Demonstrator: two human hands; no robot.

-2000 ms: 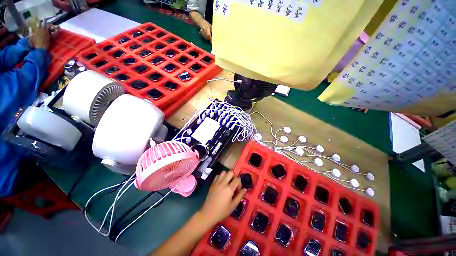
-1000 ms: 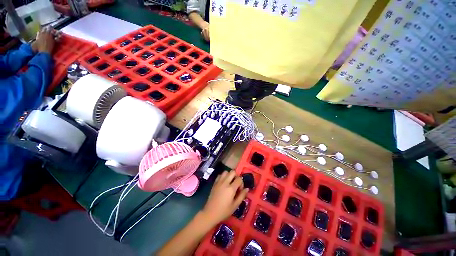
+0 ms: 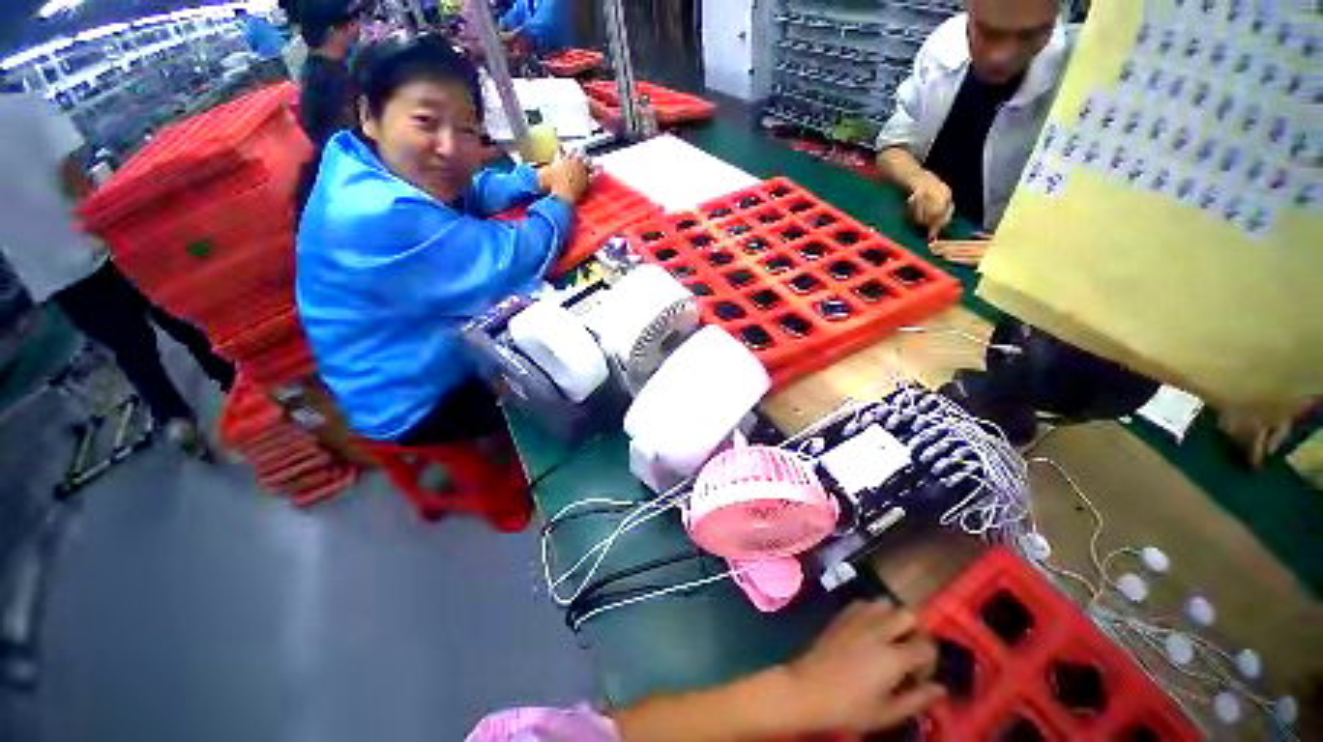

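My left hand (image 3: 871, 670) reaches in from the bottom edge. It rests at the left edge of the near red foam tray (image 3: 1037, 638), fingers bent over the edge beside a black watch body (image 3: 952, 670). The frame does not show whether the fingertips grip anything. More black square watch bodies sit in the tray's pockets, such as one near the top corner (image 3: 1007, 616). The tray is cut off by the bottom edge. My right hand is not in view.
Pink fan (image 3: 762, 500), white fan (image 3: 697, 406) and cable-covered black unit (image 3: 929, 449) stand left of and beyond the tray. White charging discs (image 3: 1178, 648) lie right. Another watch tray (image 3: 813, 268) lies beyond. A person in blue (image 3: 421, 276) sits left; yellow sheets (image 3: 1161, 218) hang right.
The view has swung left and up, so the near tray and fans appear further right and the seated person's upper body now shows. My left hand stays at the tray's left edge.
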